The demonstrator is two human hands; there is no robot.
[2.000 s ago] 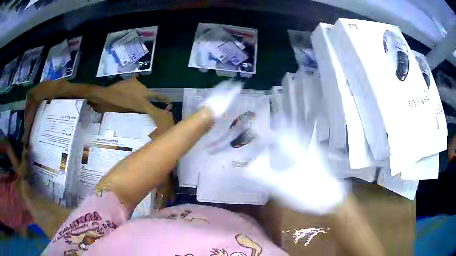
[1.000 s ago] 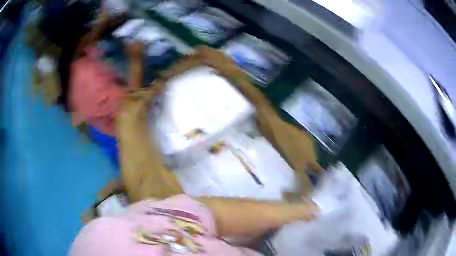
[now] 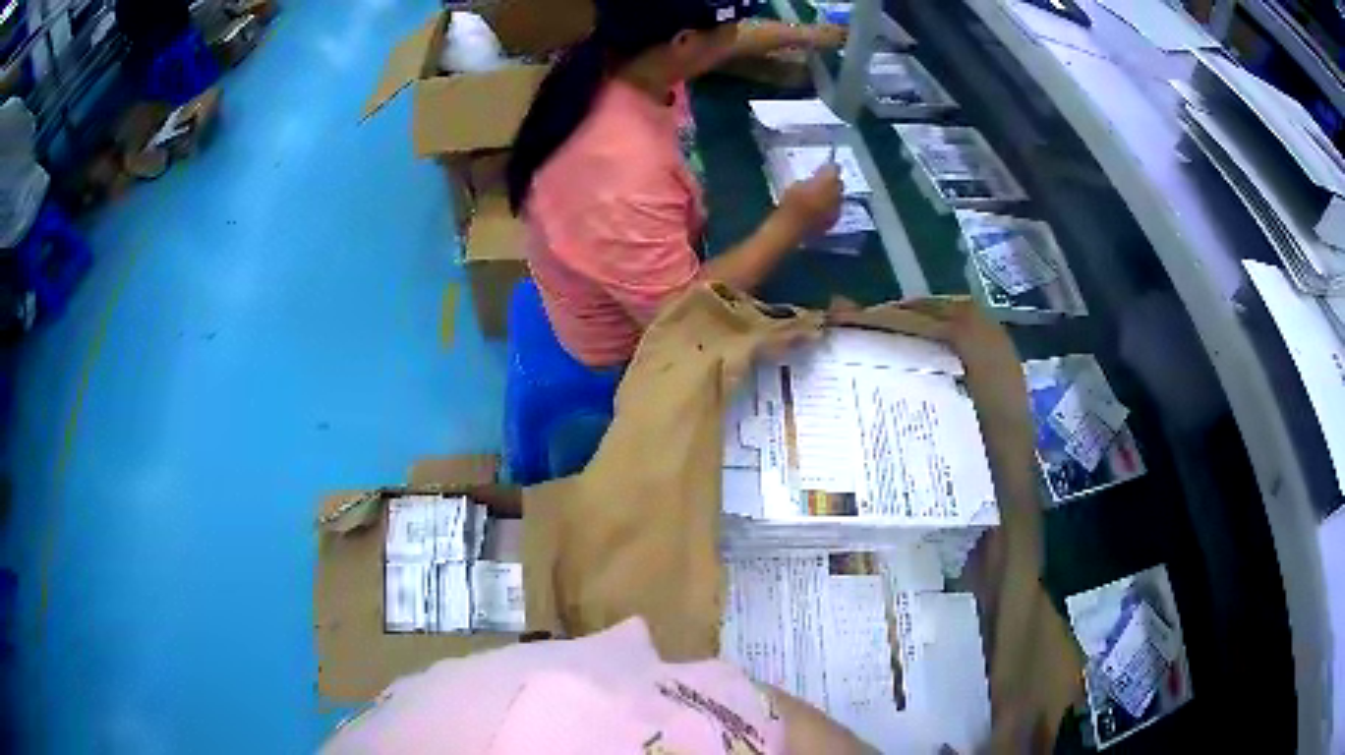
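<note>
Two stacks of flat white printed cartons lie side by side in front of me. The farther carton stack (image 3: 885,443) shows text and a brown-orange colour bar on top. The nearer carton stack (image 3: 826,634) is partly cut off by the lower edge. Torn brown kraft paper (image 3: 642,487) stands up around both stacks. My pink sleeve (image 3: 590,693) and a bit of my bare arm show at the bottom edge. Neither of my hands is in the picture.
A co-worker in a coral top (image 3: 612,207) sits on a blue stool beyond the stacks. Clear trays (image 3: 1084,428) with printed leaflets line the green belt at right. An open corrugated box (image 3: 347,590) with small white packs is at lower left. A white shelf (image 3: 1151,162) runs along the right.
My view has swung left, away from the pile of finished cartons, onto the wrapped stacks, the co-worker and the blue floor. Both hands have left the picture.
</note>
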